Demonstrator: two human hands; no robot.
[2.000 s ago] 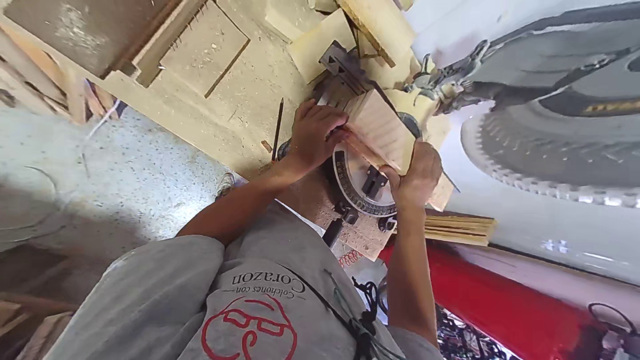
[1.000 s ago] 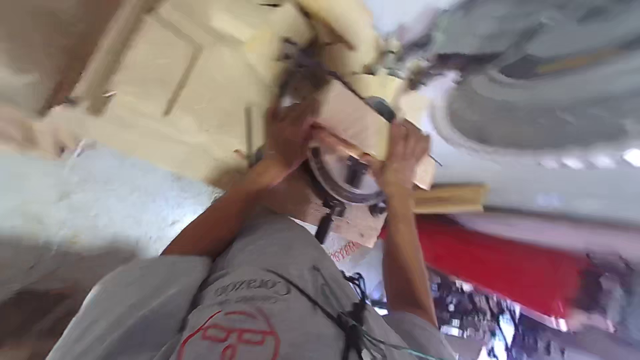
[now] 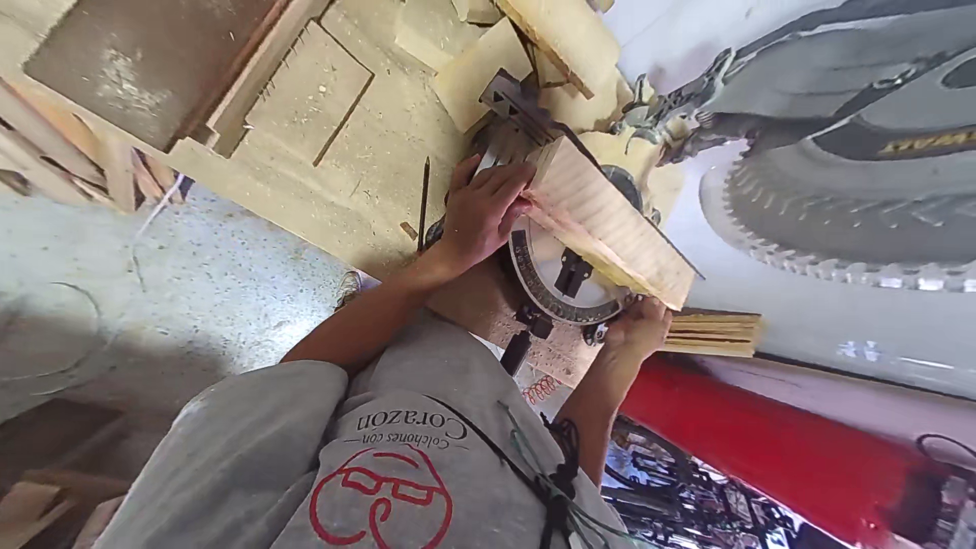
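Note:
A thick block of pale wood lies slantwise over the round scaled base of a miter saw, against its fence. My left hand is on the block's upper left end, with the fingers over the edge and the thumb at its near side. At the lower right end my right hand grips the near corner between thumb and fingers. Below the base juts the saw's black handle. The saw blade is not visible over the block.
A dark pencil lies on the wooden bench left of the saw. Wood offcuts are behind it, and a stack of thin boards sits at the right. A wall picture of a toothed circular blade and a red panel are farther right.
The block shows a longer face across the saw base than two seconds ago. My right hand has moved down along it to the lower right corner; my left hand remains at the upper left end.

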